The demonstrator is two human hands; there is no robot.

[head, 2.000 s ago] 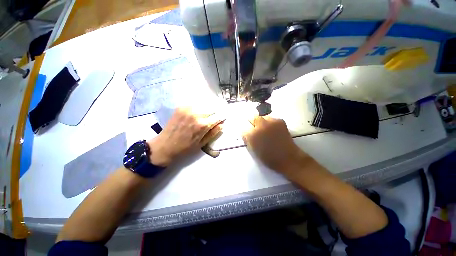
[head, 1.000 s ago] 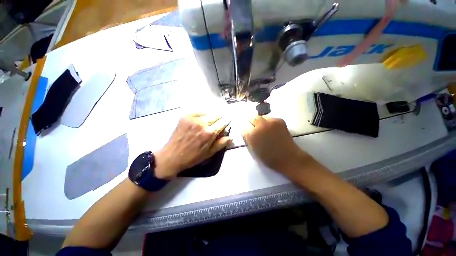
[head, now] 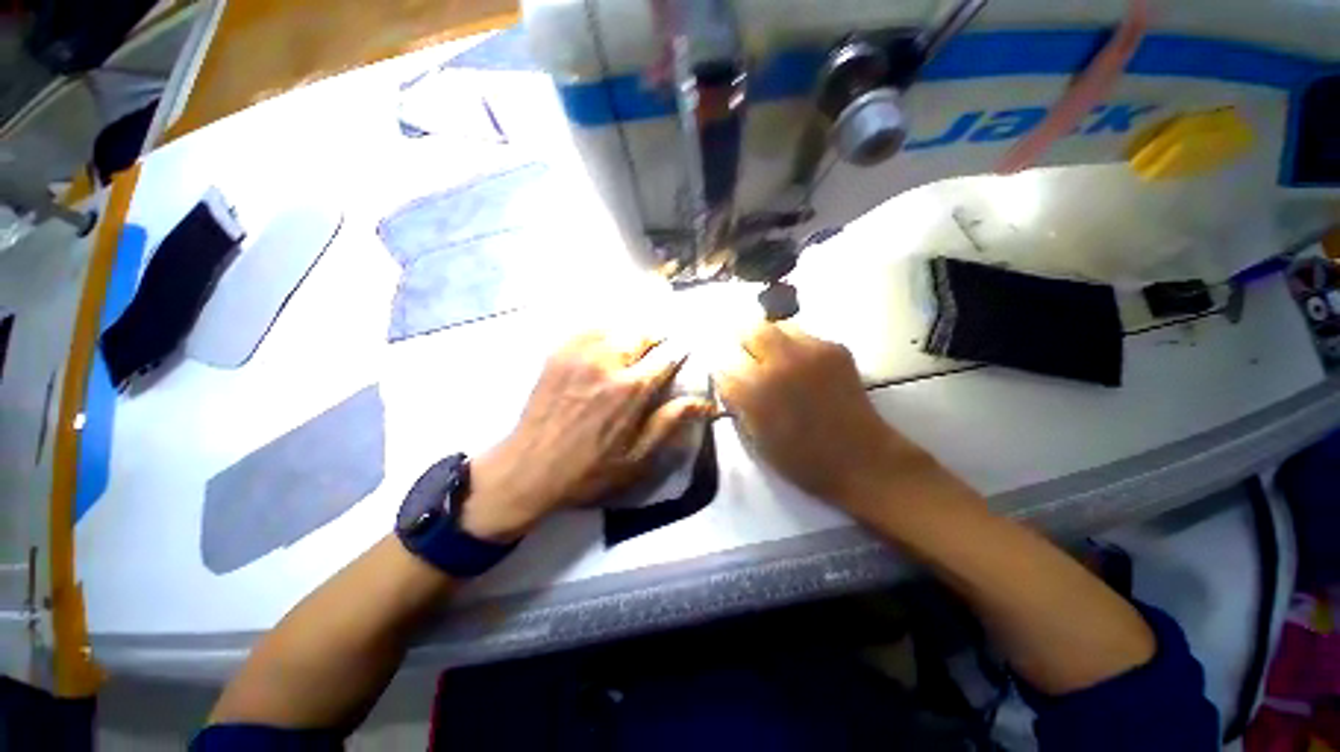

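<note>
A dark cut panel [head: 669,507] with a pale layer over part of it lies under and in front of my left hand [head: 588,426]. My left hand presses on this workpiece, thumb and fingers close to the needle area. My right hand [head: 801,404] is curled at the workpiece's right edge, its fingertips near the presser foot [head: 703,272]. Glare hides what the fingertips pinch and the workpiece's edge at the needle. The white sewing machine head [head: 970,103] with a blue stripe stands just beyond both hands.
Pale panels [head: 463,250] lie left of the needle, and a grey-blue panel [head: 294,478] lies nearer. A curved dark panel [head: 169,294] lies beside a pale panel [head: 265,290] at far left. A dark bundle [head: 1029,320] rests on the right. The ruler-marked table edge [head: 705,588] runs in front.
My left hand has moved right and slightly nearer me. The dark panel first came into view below it, then shifted right and turned. My right hand has barely moved.
</note>
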